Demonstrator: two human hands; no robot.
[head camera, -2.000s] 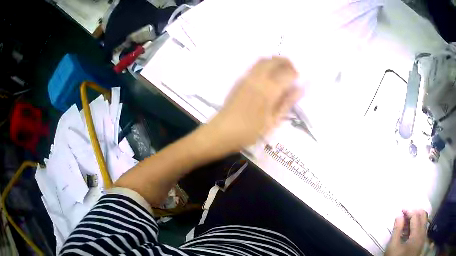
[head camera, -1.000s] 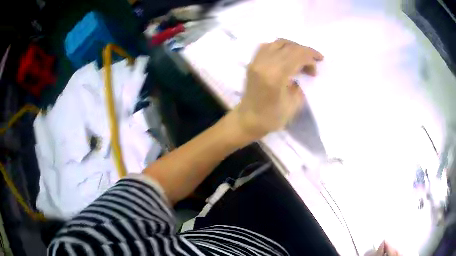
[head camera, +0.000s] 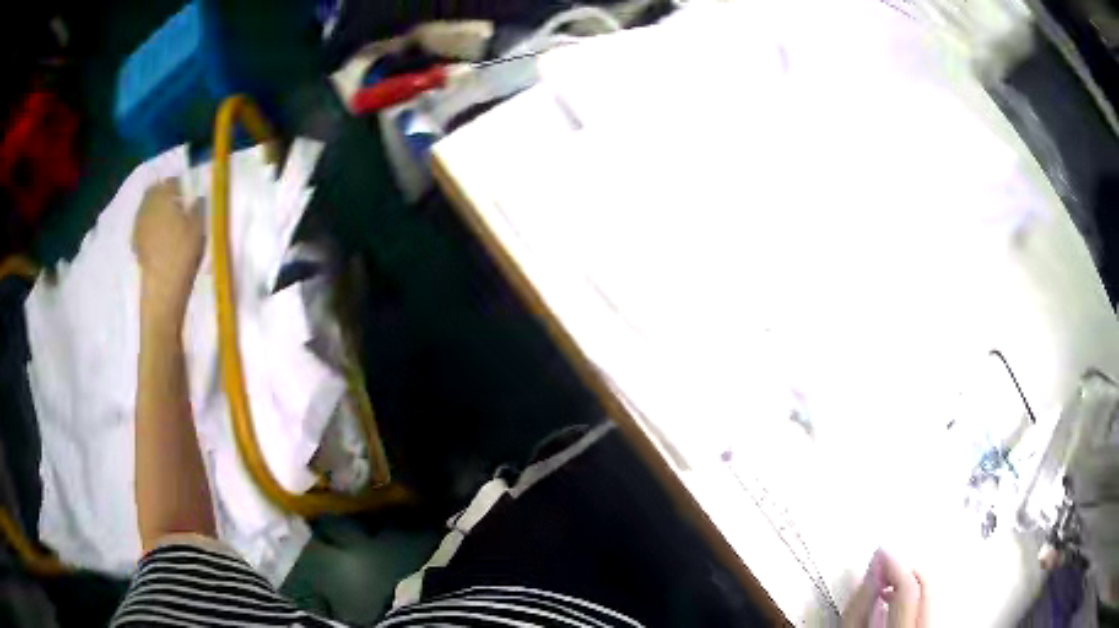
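Observation:
My left hand (head camera: 169, 236) is over the stack of white pieces (head camera: 92, 368) in the yellow-framed holder (head camera: 233, 368) at the left. Its fingers touch the upper part of the stack; whether they grip a piece cannot be told. My right hand (head camera: 888, 594) rests at the lower right on the white table (head camera: 687, 245), cut off by the bottom edge, fingers bent. The table surface is overexposed, so cloth lying on it cannot be made out.
A blue object (head camera: 166, 76) and a red object (head camera: 39, 150) are at the upper left. A red-handled tool (head camera: 400, 90) lies by the table's far left corner. Metal machine parts (head camera: 992, 485) show at the right. The table's brown edge (head camera: 536, 304) runs diagonally.
My left hand has moved from above the table, where it held a greyish piece, to the white stack at the left. The view has shifted. My right hand stays at the table's lower right.

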